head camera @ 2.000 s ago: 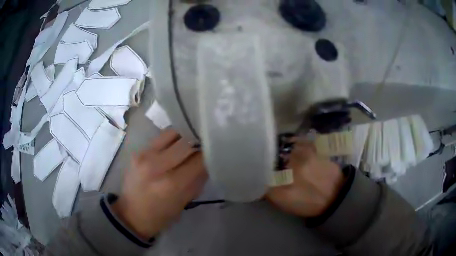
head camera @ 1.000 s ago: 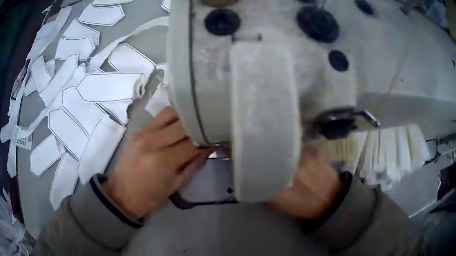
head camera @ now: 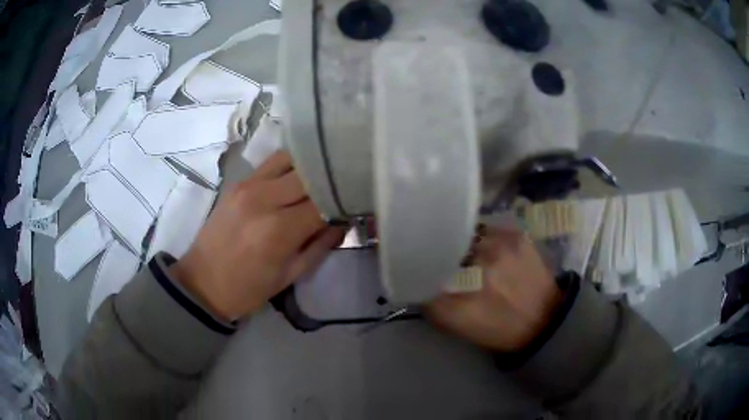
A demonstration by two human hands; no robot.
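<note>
The off-white sewing machine head (head camera: pixel 345 107) fills the upper middle, with its rounded cover (head camera: pixel 425 172) in front. My left hand (head camera: pixel 256 238) is left of the needle area, fingers bent with tips at the head's lower edge; what they hold is hidden. A white fabric piece (head camera: pixel 264 141) lies just above its fingers. My right hand (head camera: pixel 497 291) is right of the cover, its fingertips partly hidden behind it. A thin silver sliver (head camera: pixel 384 318) shows left of it, over the needle plate's front edge; whether it is held is unclear. The grey needle plate (head camera: pixel 337 287) is between the hands.
White pointed pieces (head camera: pixel 185 129) overlap on the grey table at left, with a long white band (head camera: pixel 218 47) among them. A fanned bunch of cream-white strips (head camera: pixel 645 238) lies right of my right hand. A dark tension part (head camera: pixel 549 182) with a bent lever sits above.
The needle plate was mostly hidden two seconds ago and now shows as my left hand sits slightly higher. The silver sliver has come into sight since one second ago. The view has shifted slightly.
</note>
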